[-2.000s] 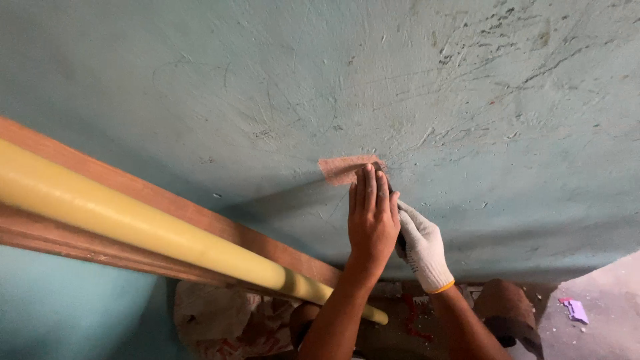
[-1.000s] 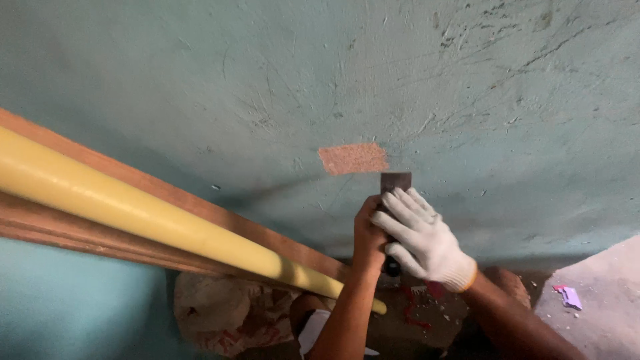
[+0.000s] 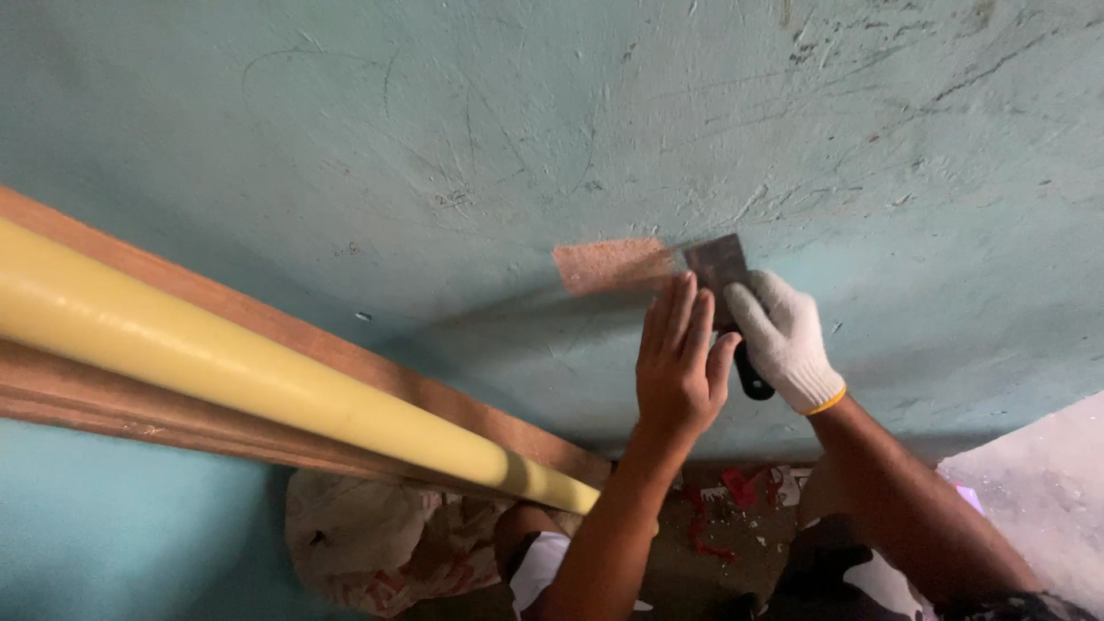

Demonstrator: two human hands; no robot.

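Note:
A putty knife [image 3: 716,260] with a broad metal blade and a black handle lies against the painted blue-green wall [image 3: 517,172]. My right hand [image 3: 780,336], in a white knit glove with a yellow cuff edge, grips it where blade and handle meet. My bare left hand [image 3: 684,362] is just to the left, fingers extended, its fingertips at the blade's lower left edge; it grasps nothing that I can see. Left of the blade, a bare reddish-brown patch [image 3: 608,266] shows in the paint.
A thick yellow pole [image 3: 259,358] slants across the left, in front of brown wooden trim [image 3: 388,373]. A crumpled sack [image 3: 362,535] stands at the bottom left. Red and white scraps [image 3: 742,487] lie on the floor. A pale surface [image 3: 1044,466] is at the lower right.
One second ago both hands were together on the putty knife below and right of the patch. My left hand has since opened out beside it, and the blade has tilted.

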